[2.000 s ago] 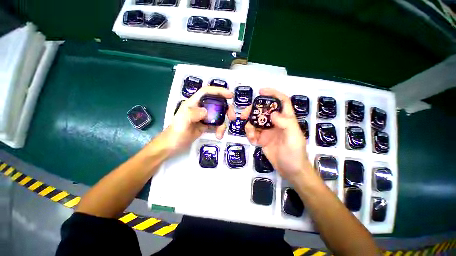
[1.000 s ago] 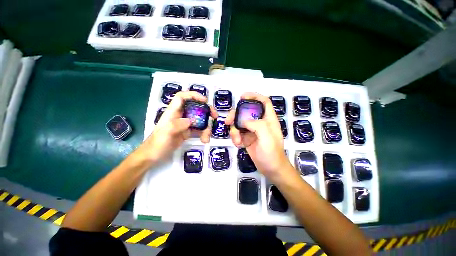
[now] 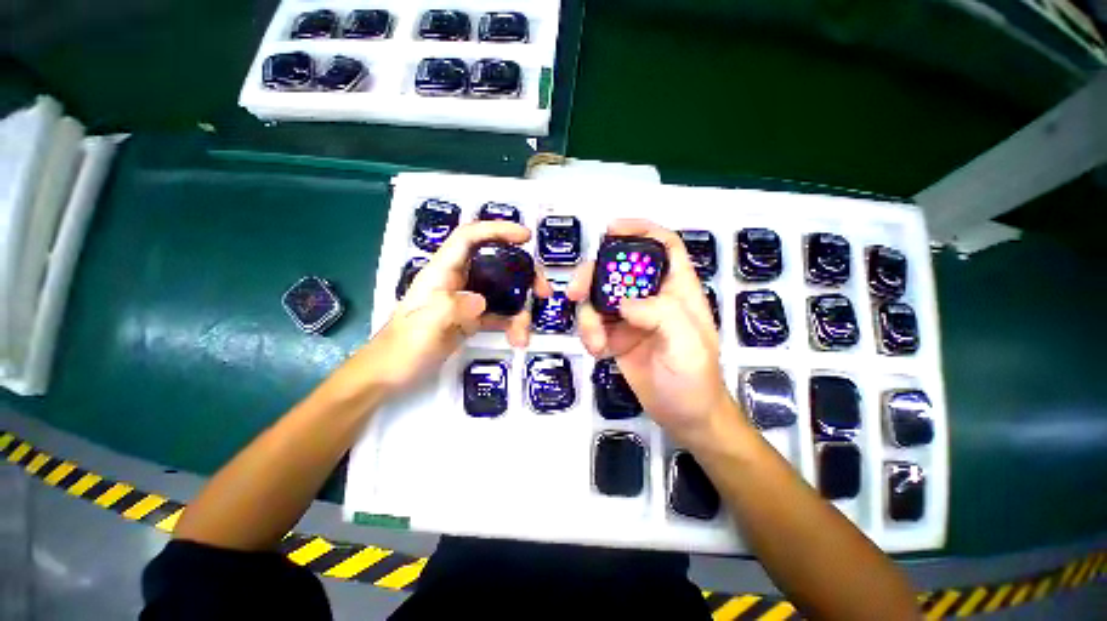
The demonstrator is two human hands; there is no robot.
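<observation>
My left hand (image 3: 443,309) holds a smartwatch (image 3: 500,278) by its edges, its screen mostly dark with faint coloured traces. My right hand (image 3: 665,340) holds a second smartwatch (image 3: 630,272), its screen lit with small coloured round icons on black; the thumb lies at its lower edge. Both watches are held side by side above the white foam tray (image 3: 425,473). The tray holds rows of dark watches in pockets. My hands and forearms hide some pockets.
A single watch (image 3: 312,305) lies on the green surface left of the tray. A second loaded tray (image 3: 401,110) lies beyond. White slabs (image 3: 61,243) stand at the far left. A pale post (image 3: 1020,170) is at the right. Striped tape (image 3: 97,488) runs below.
The right watch's screen went from a dial to a purple display, then to the icon grid. The left watch's screen went from purple to coloured icons, then mostly dark. Both hands keep their holds.
</observation>
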